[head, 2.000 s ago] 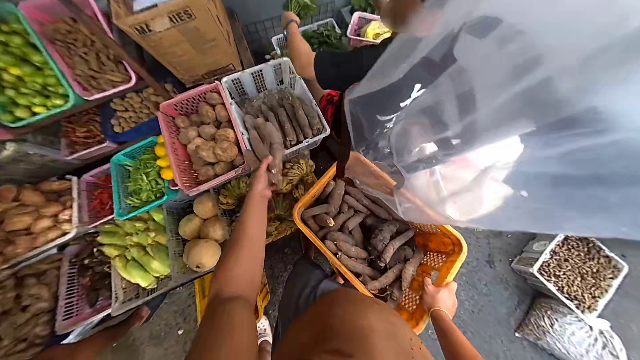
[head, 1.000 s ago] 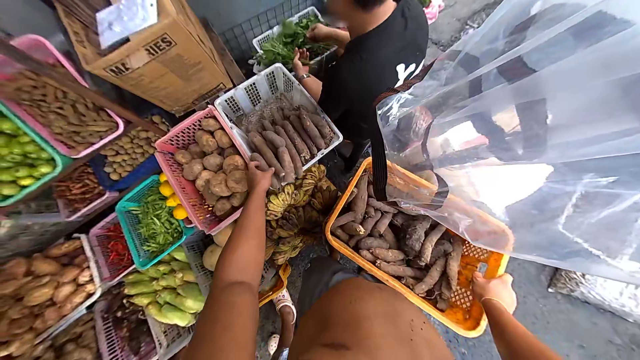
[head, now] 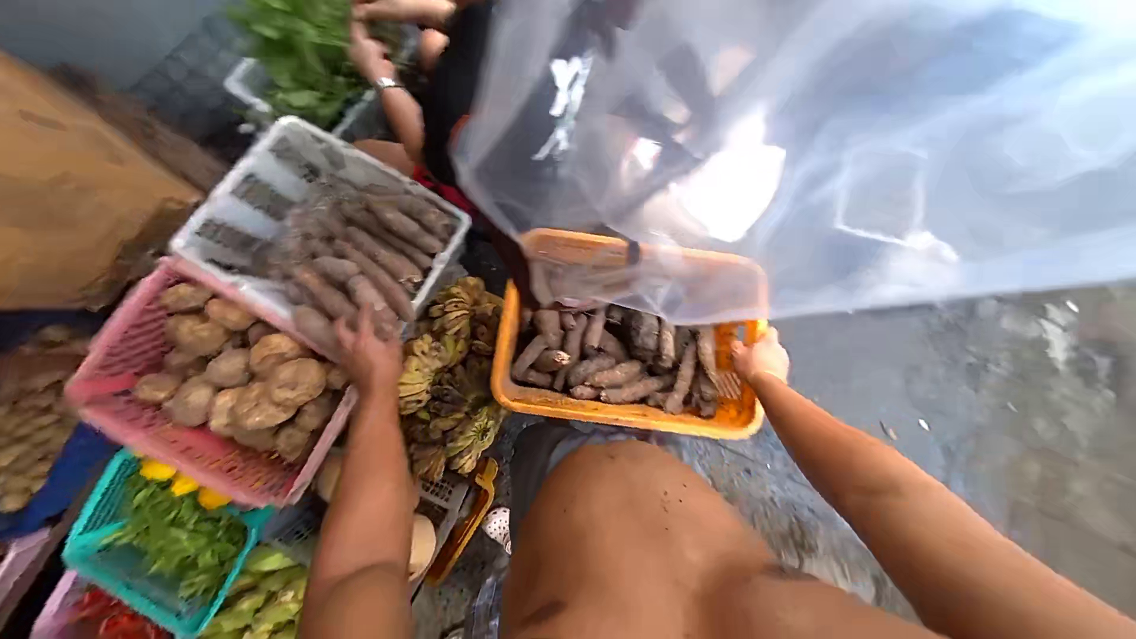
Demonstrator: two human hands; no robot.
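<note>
My left hand (head: 368, 342) reaches into the near corner of a white plastic crate (head: 235, 200), its fingers on the long brown root tubers (head: 382, 257) lying there in rows; blur hides whether it grips one. With my right hand (head: 761, 357) I hold the right rim of an orange plastic crate (head: 621, 424), which sits just beyond my bare knee. Similar brown tubers (head: 612, 373) lie loose inside that crate, mostly toward its near side. Clear plastic sheeting hangs over its far part. Between the two crates are bunches of small bananas (head: 453, 355).
A pink basket (head: 115, 382) of round tubers adjoins the white crate. A teal basket (head: 98, 559) of green vegetables stands nearer. At the far side another person's hands (head: 373, 58) are at leafy greens (head: 297, 53). The clear plastic sheet (head: 887, 177) spans the upper right; a cardboard box (head: 71, 186) is left.
The view has turned. My left hand stays at the near corner of the white crate, and my right hand keeps its hold on the orange crate. The plastic sheet now covers the crate's far part.
</note>
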